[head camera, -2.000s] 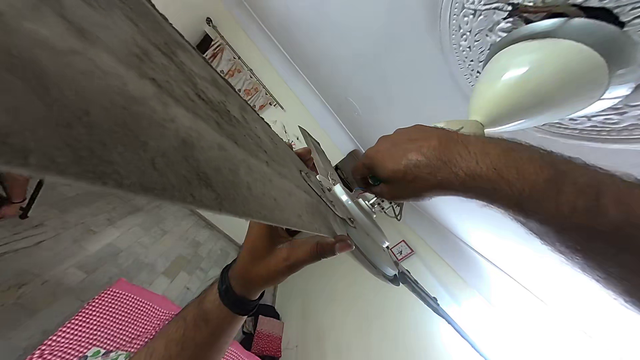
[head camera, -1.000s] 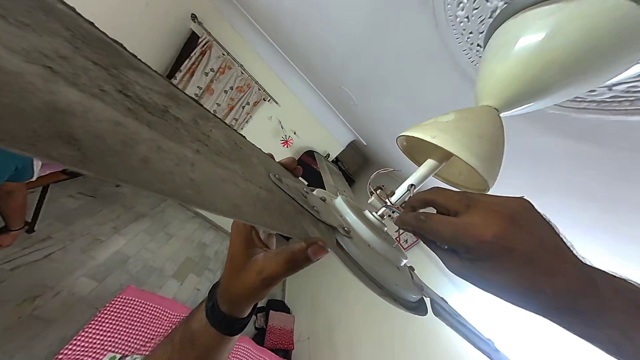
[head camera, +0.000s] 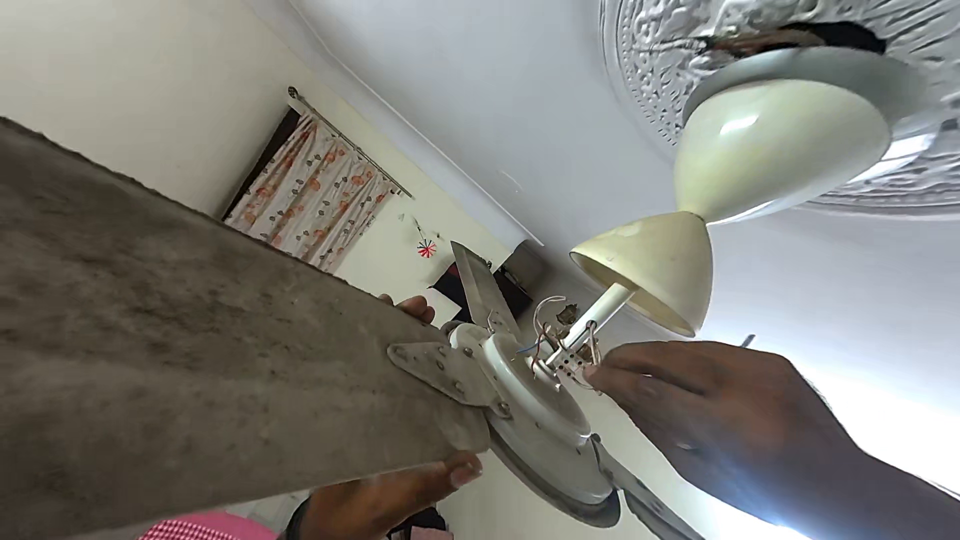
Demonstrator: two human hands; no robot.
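A dusty ceiling fan blade (head camera: 225, 360) runs from the left edge to the white fan motor (head camera: 536, 405), joined by a riveted metal bracket (head camera: 450, 373). My left hand (head camera: 390, 495) grips this blade near the bracket, thumb below and fingertips over the far edge. My right hand (head camera: 697, 412) pinches at loose wires and a white terminal block (head camera: 571, 364) beside the downrod (head camera: 600, 319). Whether its fingers hold the block or a wire is unclear. Above sits a cream canopy cup (head camera: 652, 266), its open end toward the motor, touching a second cream canopy (head camera: 780, 146) at the ceiling.
Two more fan blades (head camera: 480, 289) reach out from the motor. An ornate ceiling medallion (head camera: 652, 82) with a dark hole surrounds the upper canopy. A patterned curtain (head camera: 311, 191) hangs on the far wall. Pink checked cloth (head camera: 202, 527) shows at the bottom left.
My right hand has gone from a fist around a dark tool at the motor to fingertips at the wiring; that tool is no longer seen. My left hand still holds the blade.
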